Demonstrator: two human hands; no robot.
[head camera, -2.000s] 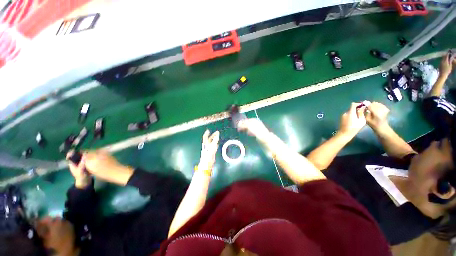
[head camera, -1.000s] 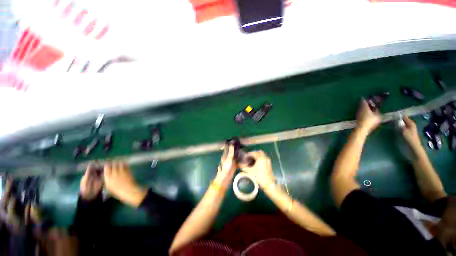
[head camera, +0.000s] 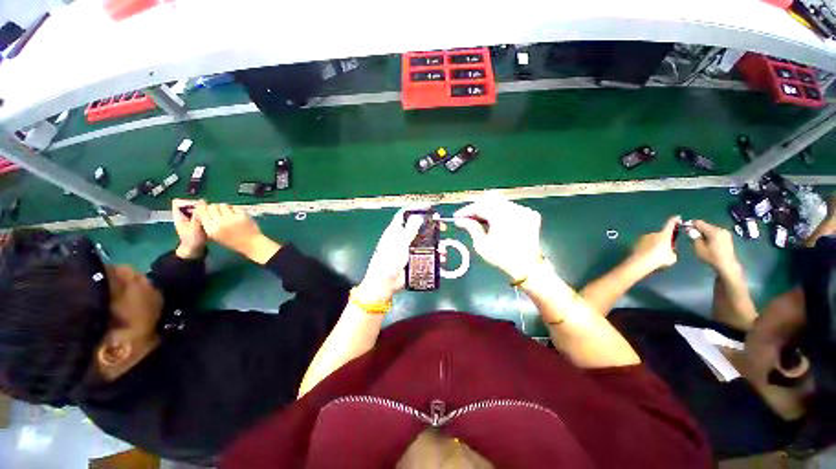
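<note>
My left hand (head camera: 392, 254) holds a black keypad phone (head camera: 423, 261) upright in front of me, its rows of keys facing up. My right hand (head camera: 502, 236) is just right of the phone, thumb and fingers pinched together around something dark and thin at the fingertips, too small to name. A thin pale line runs between the right fingertips and the phone's top end. A white tape roll (head camera: 454, 259) lies on the green bench behind the phone, partly hidden by it.
Two phones (head camera: 446, 158) lie on the conveyor ahead, others to both sides. Red trays (head camera: 448, 103) stand beyond. White shelf (head camera: 367, 57) overhead. A person in black (head camera: 229, 339) works at left, another (head camera: 724, 266) at right beside a heap of phones (head camera: 770, 209).
My view has shifted, showing the red trays again. The phone is now upright in my left hand with its keys visible, and my right hand has moved away to its right.
</note>
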